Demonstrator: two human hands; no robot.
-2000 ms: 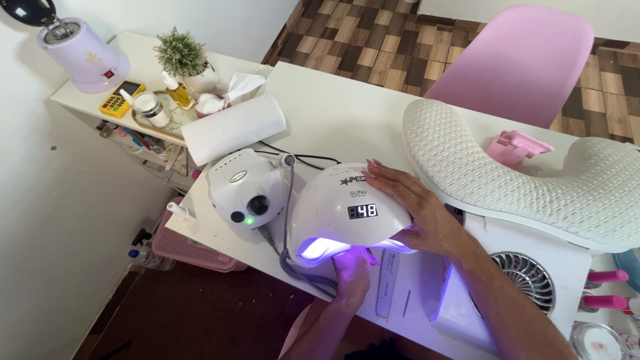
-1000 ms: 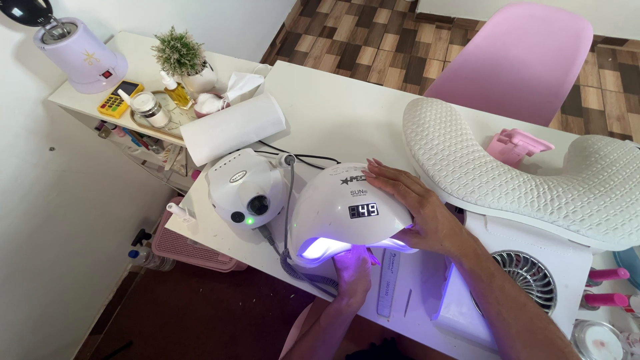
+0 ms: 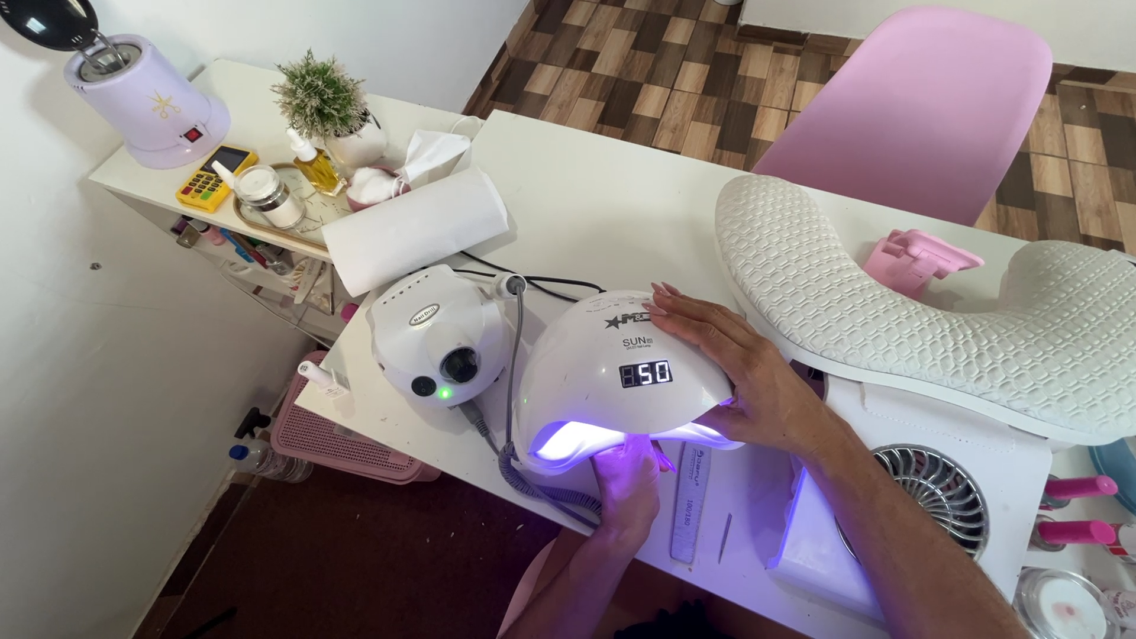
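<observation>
A white dome-shaped UV nail lamp point(image 3: 621, 382) glows violet underneath, and its display reads 50. My left hand point(image 3: 628, 488) reaches into the lamp's front opening; most of its fingers are hidden inside. On the lamp's right side rests my right hand point(image 3: 732, 364), its fingertips on the top of the shell and its thumb near the lower edge. Just left of the lamp stands a white nail drill unit point(image 3: 439, 337) with a green light and a coiled cord point(image 3: 532, 484). Below the lamp's right side lie a nail file point(image 3: 690, 506) and a thin metal tool point(image 3: 725, 537).
A textured white armrest cushion point(image 3: 887, 328) and a white fan unit point(image 3: 1003, 461) are at the right, beside pink-capped bottles point(image 3: 1078, 532). Behind the drill lies a paper towel roll point(image 3: 417, 231). A pink chair point(image 3: 932, 106) stands beyond the table point(image 3: 603, 186).
The number on the lamp's display has gone from 48 through 49 to 50. Both hands have stayed in place.
</observation>
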